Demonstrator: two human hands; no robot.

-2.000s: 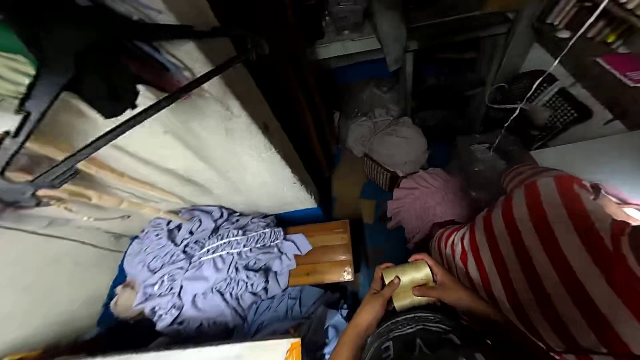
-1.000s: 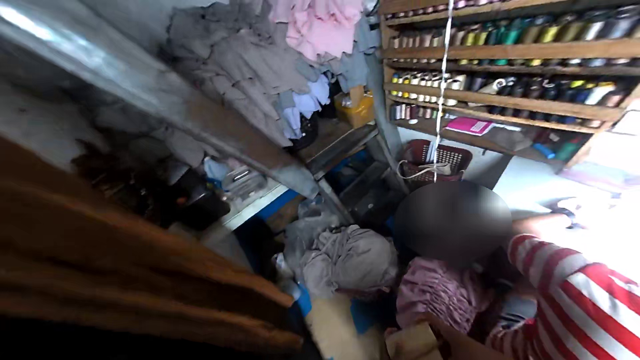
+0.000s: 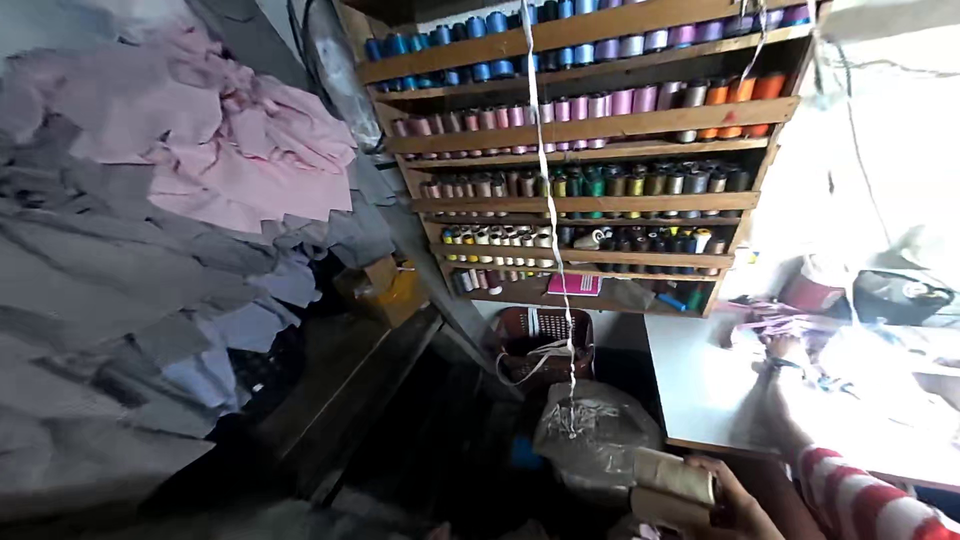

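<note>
At the lower right edge, my right hand (image 3: 731,495) grips two cream thread spools (image 3: 673,477), one above the other, with the fingers at their right end. The lower spool is partly cut off by the frame's bottom edge. Just behind the spools lies a clear plastic bag (image 3: 596,431) with pale contents. My left hand is not in view. A wooden thread rack (image 3: 585,202) stands beyond, its shelves lined with blue, pink, purple, orange, green, dark and cream spools.
A co-worker's arm in a red-and-white striped sleeve (image 3: 862,487) reaches over a white table (image 3: 697,382). A maroon plastic basket (image 3: 544,337) sits below the rack. A white cord (image 3: 551,202) hangs down the middle. Pink cloth (image 3: 247,142) and grey cloth (image 3: 97,285) are piled at left.
The view has swung up to the thread rack. Two seconds ago both my hands were around a spool; now only my right hand shows. The co-worker's head, seen one second ago, is out of view.
</note>
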